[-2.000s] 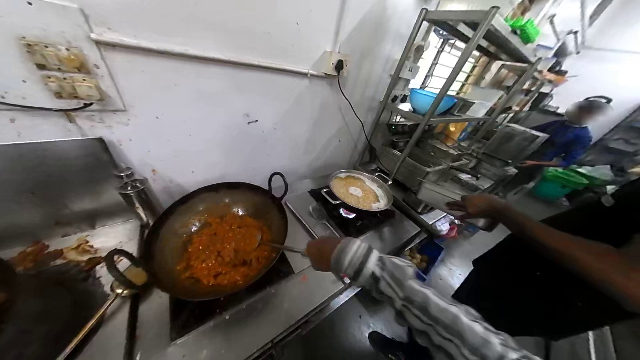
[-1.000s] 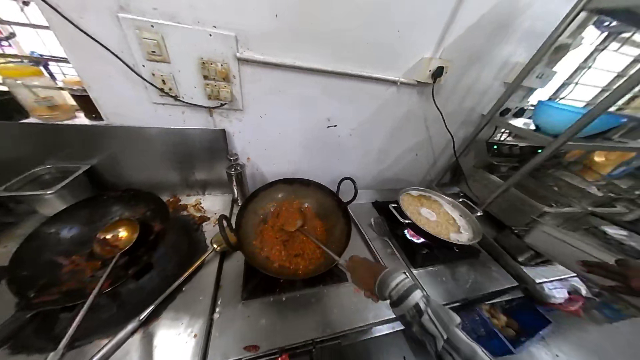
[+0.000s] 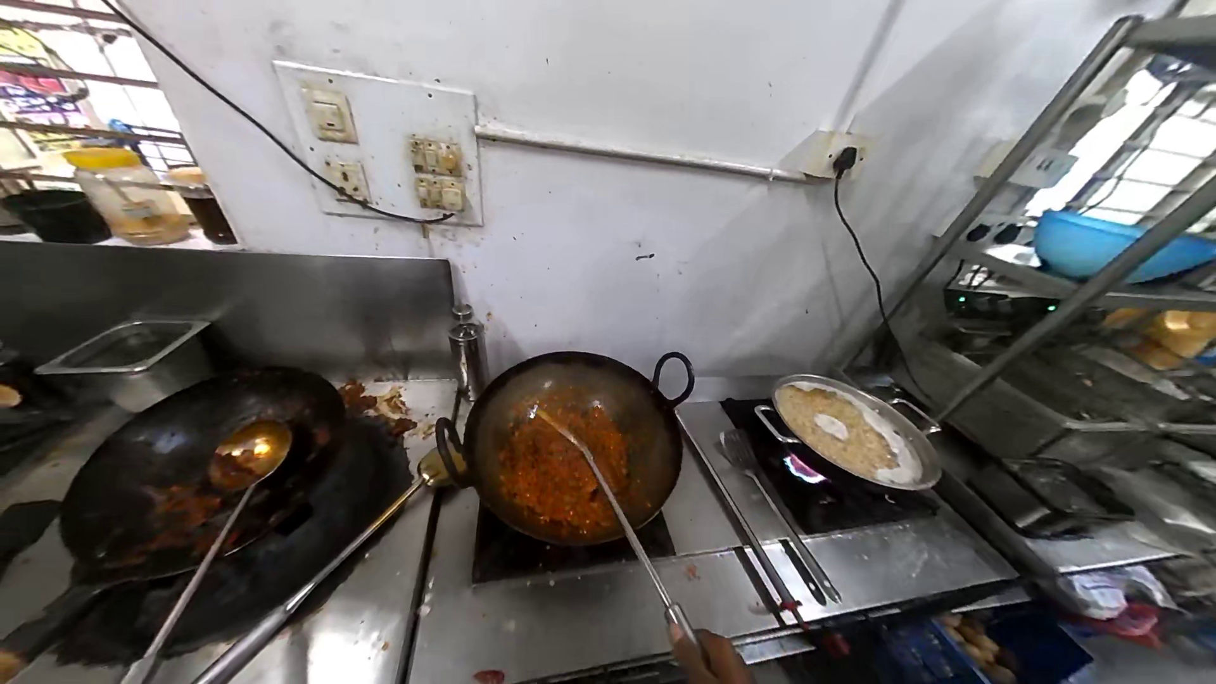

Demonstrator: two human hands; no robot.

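My right hand [image 3: 708, 657], at the bottom edge, is closed around the handle of a long metal ladle or spatula [image 3: 617, 508]. The tool's far end rests in a chunky orange-red mixture [image 3: 565, 465] inside a dark two-handled kadai [image 3: 655, 475] on the middle burner; food partly hides that end. Only the fingers and part of the hand show. My left hand is out of view.
At left, a blackened wok [image 3: 104, 456] holds a brass-coloured ladle [image 3: 252, 456]. Another long-handled tool [image 3: 323, 575] lies beside it. At right, a shallow steel pan [image 3: 845, 432] of pale food sits over a lit burner, with metal utensils [image 3: 779, 518] nearby. A metal rack [image 3: 1035, 361] stands beyond.
The view has swung left, bringing the wok into sight. The tool's far end has moved from the right part of the kadai to its upper left, still held by my right hand.
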